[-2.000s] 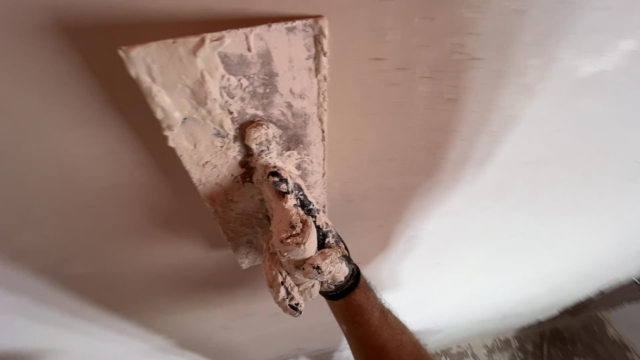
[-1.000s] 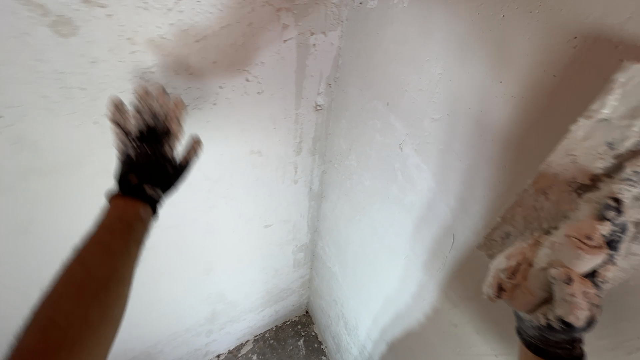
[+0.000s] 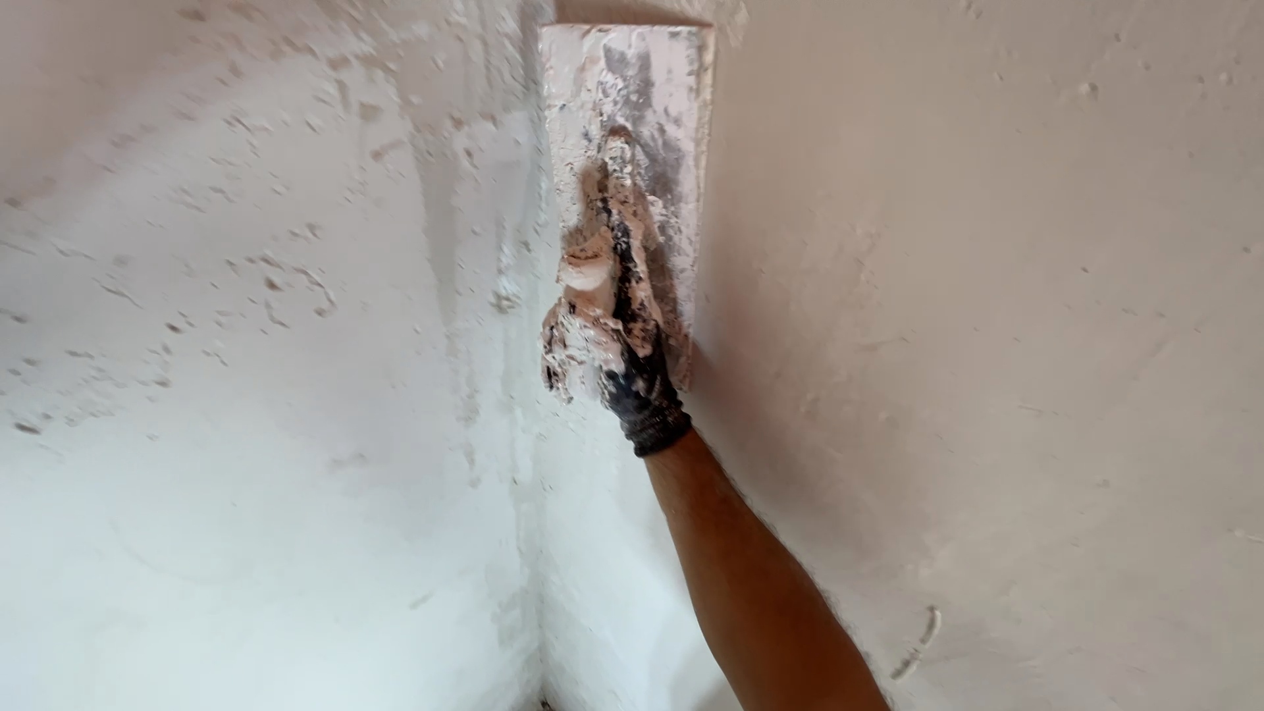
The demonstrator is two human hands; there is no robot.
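Note:
My right hand (image 3: pixel 617 316), in a black glove caked with wet plaster, is closed around the handle of a plastering trowel (image 3: pixel 667 109). The trowel's long blade stands nearly upright against the right-hand wall (image 3: pixel 968 296), its left edge along the inside corner. Plaster is smeared over the back of the blade, with grey metal showing through in patches. Thick plaster covers the fingers and hides most of the handle. My left hand is out of the frame.
The left-hand wall (image 3: pixel 276 513) meets the right one at a vertical corner (image 3: pixel 533 553) and bears many small pits and rough marks. A short curved ridge (image 3: pixel 918 642) stands out low on the right wall. A dark spot shows at the corner's foot.
The right hand has brought the trowel from the right side to the corner. The left hand, seen raised before the left wall one second ago, has left the view.

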